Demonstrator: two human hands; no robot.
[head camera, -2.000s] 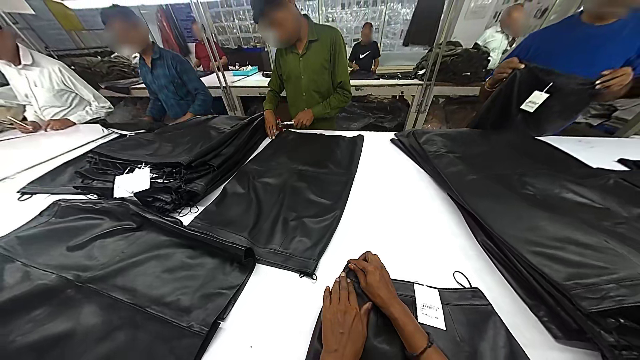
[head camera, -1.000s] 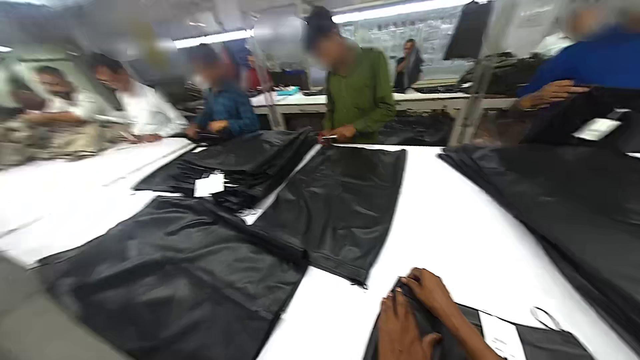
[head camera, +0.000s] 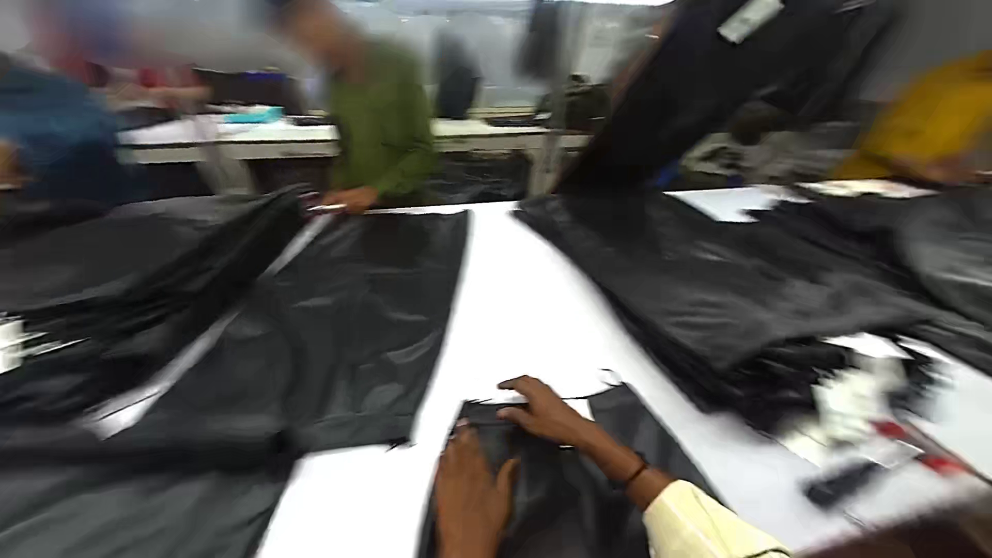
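Note:
A black leather-like garment (head camera: 542, 480) lies on the white table below both my hands. My left hand (head camera: 469, 492) rests flat near its upper left corner, fingers pointing away from me. My right hand (head camera: 550, 415) reaches across the waist edge, fingers spread, partly over a white tag (head camera: 580, 408). Whether its fingertips press the cloth is blurred. A thin loop (head camera: 611, 377) sticks up at the garment's top edge. Another black garment (head camera: 372, 333) lies flat beyond my left hand, and a person in a green shirt (head camera: 384, 116) has a hand at its far edge.
Stacked black garments (head camera: 132, 271) lie left, and another stack (head camera: 721, 287) with blurred white tags (head camera: 852, 395) lies right on the white table (head camera: 511, 294). A dark garment (head camera: 659, 93) is held up behind. Red and dark small items (head camera: 868, 465) lie at lower right. People stand across the table.
The view has swung right, bringing the tags and small items at right into sight. The dark garment across the table is now raised. My right hand has shifted along the waist edge, away from my left.

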